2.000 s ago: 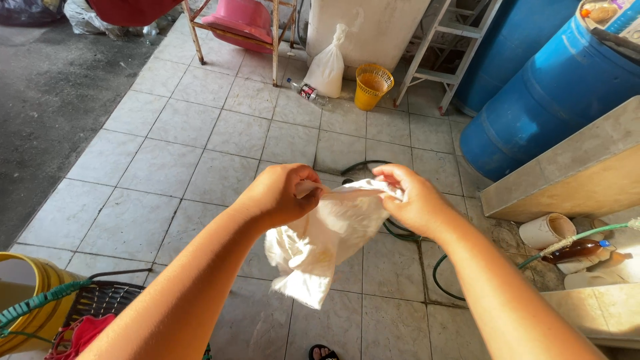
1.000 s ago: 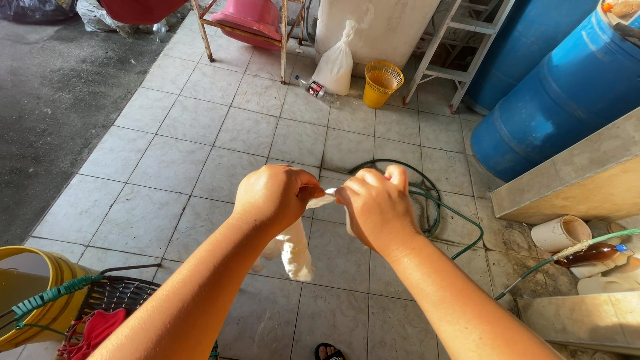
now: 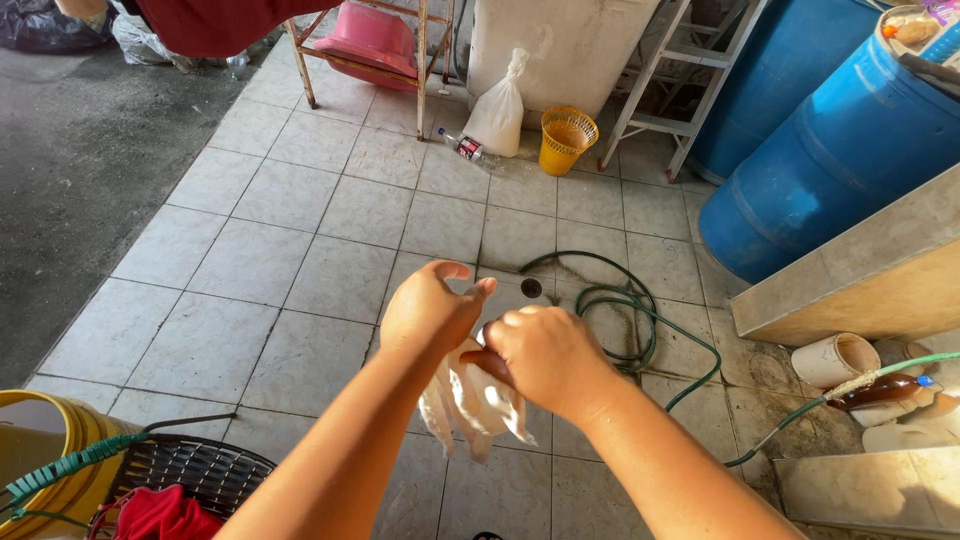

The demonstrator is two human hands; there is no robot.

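A bunched white cloth (image 3: 480,405) hangs below my two hands in the middle of the view, its lower ends loose over the tiled floor. My right hand (image 3: 536,352) is closed around the upper part of the cloth. Just left of it, my left hand (image 3: 435,307) has its thumb and forefinger apart above the cloth; whether its other fingers hold any of the fabric is hidden.
A black woven basket (image 3: 199,461) with red cloth and a yellow bucket (image 3: 75,435) stand lower left. A green hose (image 3: 652,315) coils by a floor drain (image 3: 531,287). Farther off are a plastic bottle (image 3: 480,150), yellow basket (image 3: 566,142), stepladder (image 3: 686,56) and blue barrels (image 3: 825,157).
The cloth, spread between both hands two seconds ago, is now gathered in my right hand. My left thumb and forefinger have come apart, and my right hand has moved lower.
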